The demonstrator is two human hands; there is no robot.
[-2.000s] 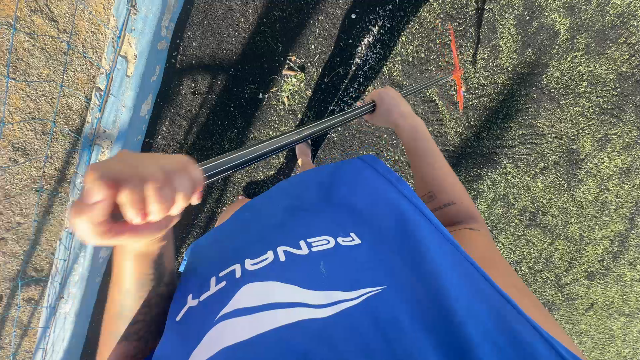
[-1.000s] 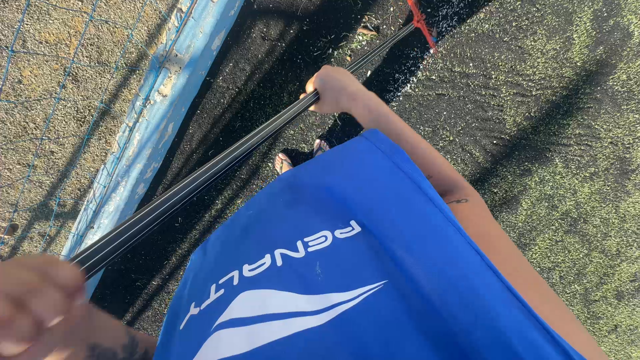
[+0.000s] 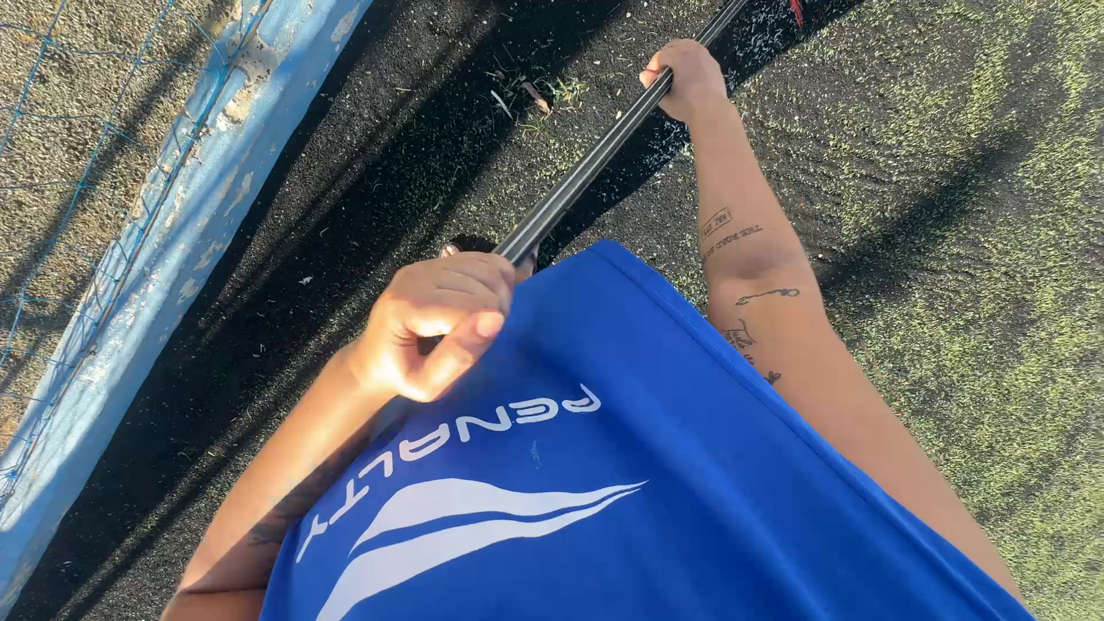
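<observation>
A long dark pole with pale stripes (image 3: pixel 595 161) runs from the middle of the view up to the top edge. My left hand (image 3: pixel 440 323) is closed around its near end, in front of the blue shirt. Farther up the pole, my right hand (image 3: pixel 687 79) grips it with the arm stretched out. Only a small bit of the red head (image 3: pixel 796 10) shows at the top edge; its link to the pole is out of view.
A low blue wall with peeling paint (image 3: pixel 216 181) slants along the left, with blue netting (image 3: pixel 108 128) over and beyond it. Dark granules and green artificial turf (image 3: pixel 992 345) cover the ground. A small brown scrap (image 3: pixel 536 97) lies near a green tuft.
My left hand has come from the lower left corner to the middle, beside the shirt. The pole now points more steeply up the view, and its red head has almost left the frame.
</observation>
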